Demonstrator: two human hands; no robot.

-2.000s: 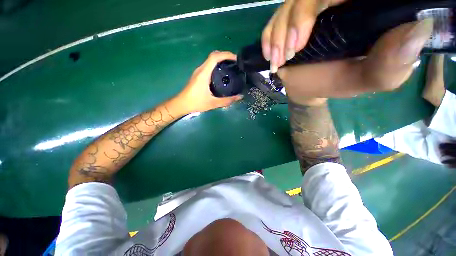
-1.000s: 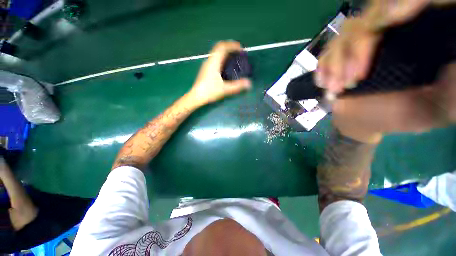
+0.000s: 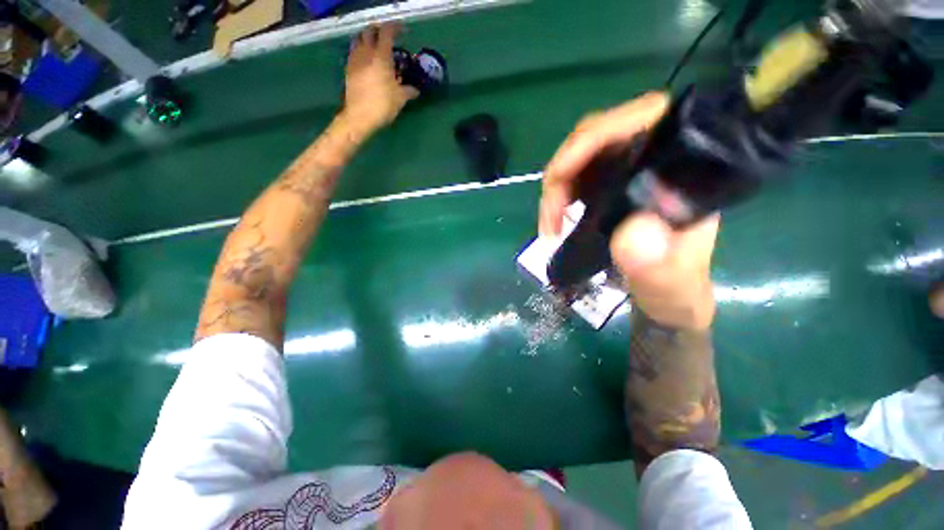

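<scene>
My left hand (image 3: 375, 81) is stretched out beyond the white line, its fingers and thumb around a black cylindrical unit (image 3: 429, 69) with a pale detailed end. Another black cylindrical unit (image 3: 479, 145) stands alone at the white line. My right hand (image 3: 665, 259) is shut on a large black electric screwdriver (image 3: 725, 150), blurred near the camera. The screwdriver's front end is over the white-silver screw feeder (image 3: 597, 304) and hides part of it; the bit tip cannot be made out. Loose tiny silver screws (image 3: 542, 323) lie left of the feeder.
More black units, one with a teal end (image 3: 163, 101), stand at the far left edge. A clear plastic bag (image 3: 72, 271) and blue bin (image 3: 23, 319) are at left. A dark cable (image 3: 691, 50) runs behind the screwdriver. Other people's arms show at lower left and right.
My left hand has moved forward and left across the white line; one black unit now stands apart from it at the line. The screwdriver has tilted more upright, its front end lower over the feeder.
</scene>
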